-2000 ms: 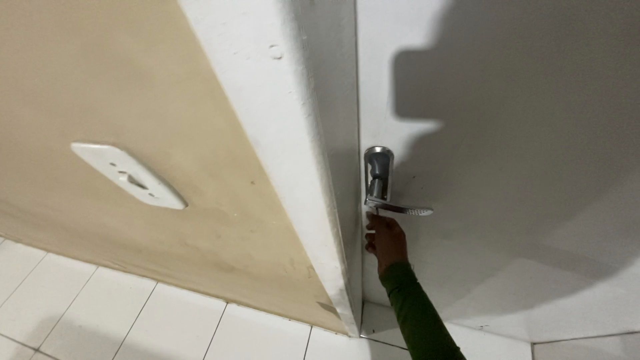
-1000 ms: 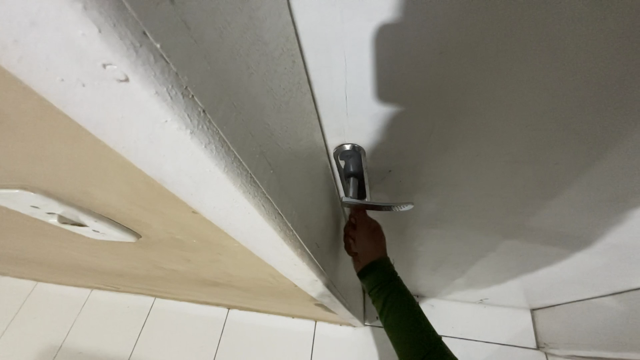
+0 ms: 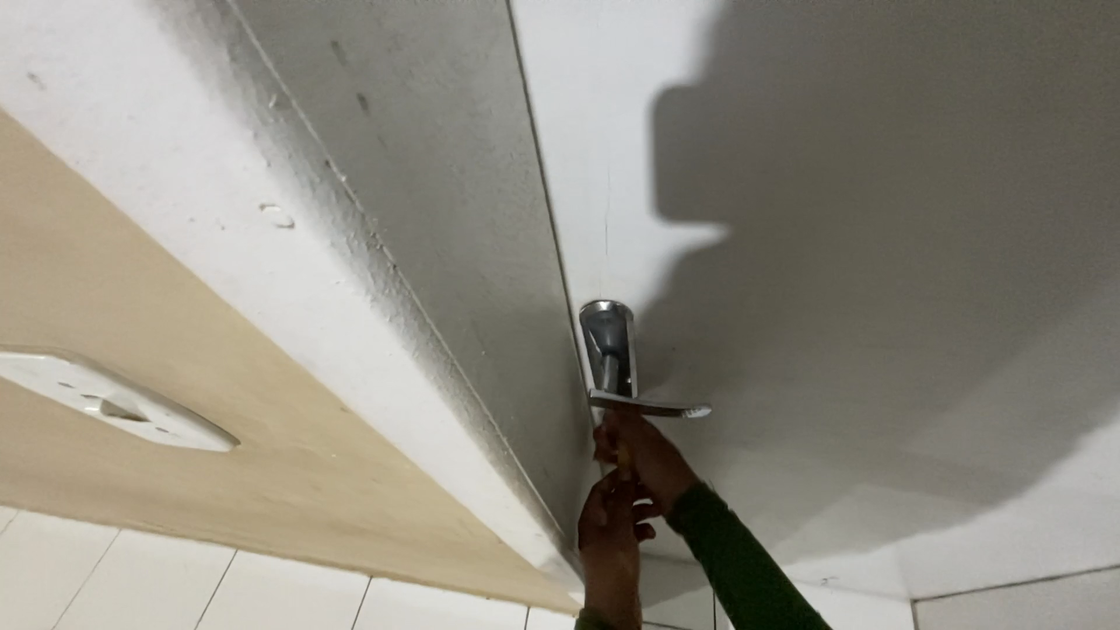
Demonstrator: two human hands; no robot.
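Observation:
A white door (image 3: 840, 262) fills the right side, and near its left edge is a metal door handle (image 3: 652, 405) on a chrome backplate (image 3: 605, 337). My right hand (image 3: 647, 455), in a dark green sleeve, is just under the lever at the lower part of the backplate. Its fingers are bent around a small yellowish thing (image 3: 624, 457), too dark to name. Directly below, my left hand (image 3: 611, 521) has its fingers bent close to the right hand. Whether it holds anything cannot be made out.
The white door frame (image 3: 411, 175) stands close to the left of both hands. Beyond it, a beige wall (image 3: 219, 376) carries a white switch plate (image 3: 166, 429). White floor tiles (image 3: 289, 586) run along the bottom. A large shadow falls across the door.
My left hand has come into view below my right hand, which stays beneath the door handle. The view has moved nearer to the door frame.

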